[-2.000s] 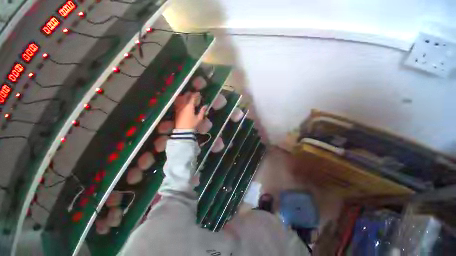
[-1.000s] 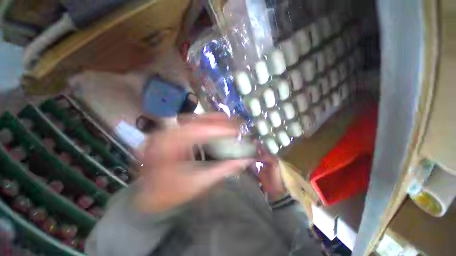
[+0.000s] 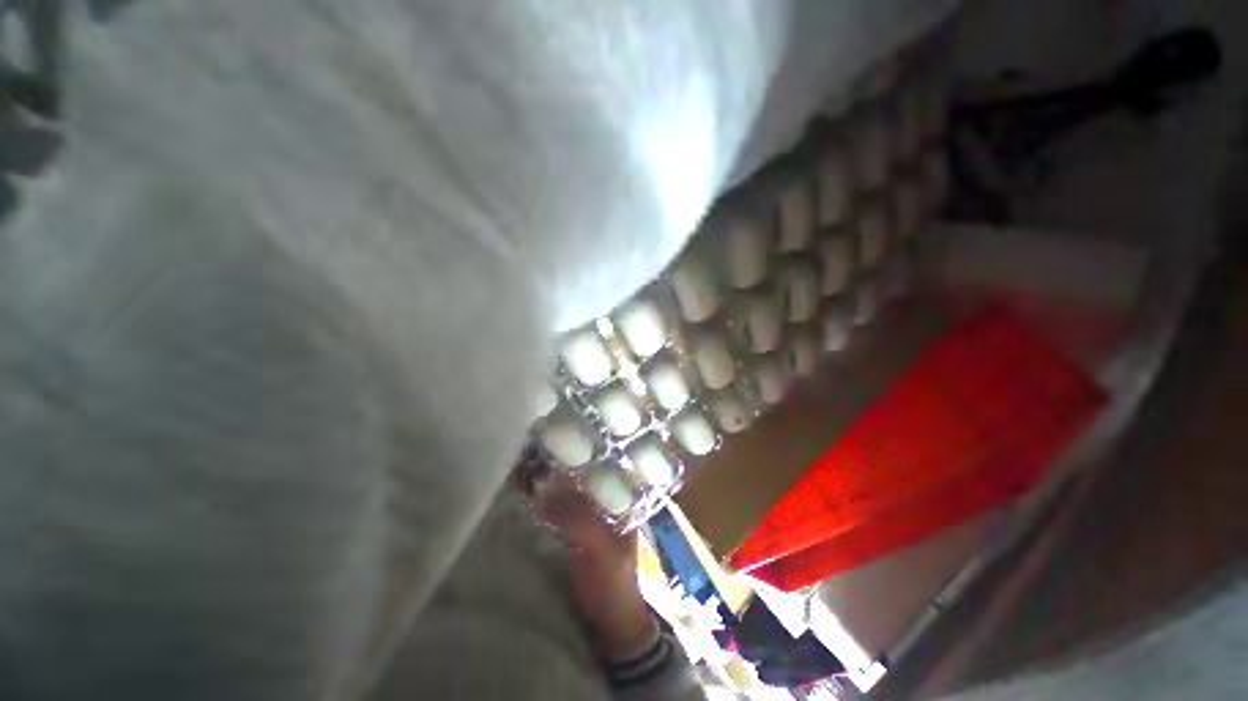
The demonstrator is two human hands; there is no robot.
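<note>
A blister tray of clear shiny plastic lies tilted across the middle, with rows of smooth white charging cases in its pockets. My right hand, in a dark striped cuff, is at the tray's lower left edge. Its fingers are dim and partly hidden, so its grip cannot be told. A large whitish plastic liner bag fills the left and upper part of the view, very close to the camera, and covers part of the tray. My left hand is not visible.
A bright red bin stands to the right of the tray. A dark object shows at the upper right. Brightly lit, unclear items lie below the tray. A curved pale edge runs along the right.
The view has turned from the rack to the tray. The whitish film now covers the left side. My left hand, seen holding a white unit one second ago, is out of sight.
</note>
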